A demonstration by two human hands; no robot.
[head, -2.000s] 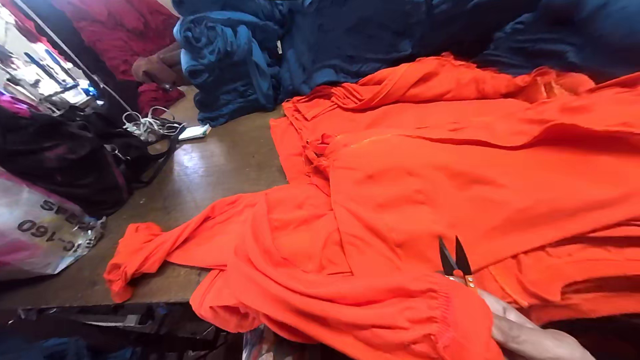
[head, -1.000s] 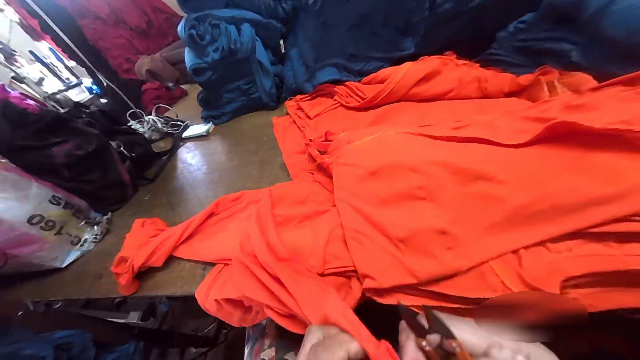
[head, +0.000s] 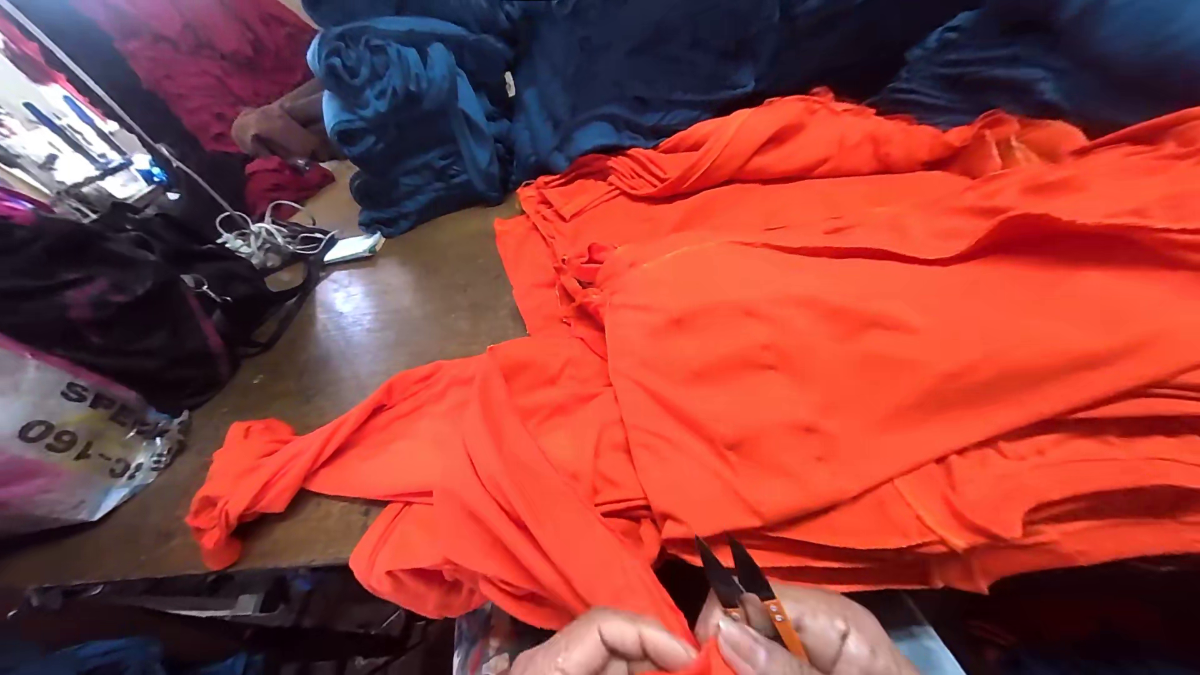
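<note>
Orange-red fabric garments (head: 806, 375) lie spread in layers over the wooden table (head: 375, 319), with one sleeve-like part reaching left. At the bottom centre, my left hand (head: 605, 647) pinches a fold of this fabric. Just right of it, my right hand (head: 797, 628) holds thread snips (head: 750, 586) with orange handles, their dark blades apart and pointing up and away. The thumb and fingertips of my right hand also touch the fabric fold beside my left hand. The lower parts of both hands are cut off by the frame edge.
Rolled blue fabric (head: 412, 122) and dark blue cloth (head: 647, 84) are piled along the back. At the left stand a dark bag (head: 103, 300) and a printed plastic bag (head: 75, 441). A white cable (head: 272, 234) lies near a small white object (head: 354, 247). The table's front edge runs below the sleeve.
Two seconds ago only my right hand with the snips showed, over the fabric at lower right. Both hands are now together at the bottom centre, and a gathered fabric end there has shifted down.
</note>
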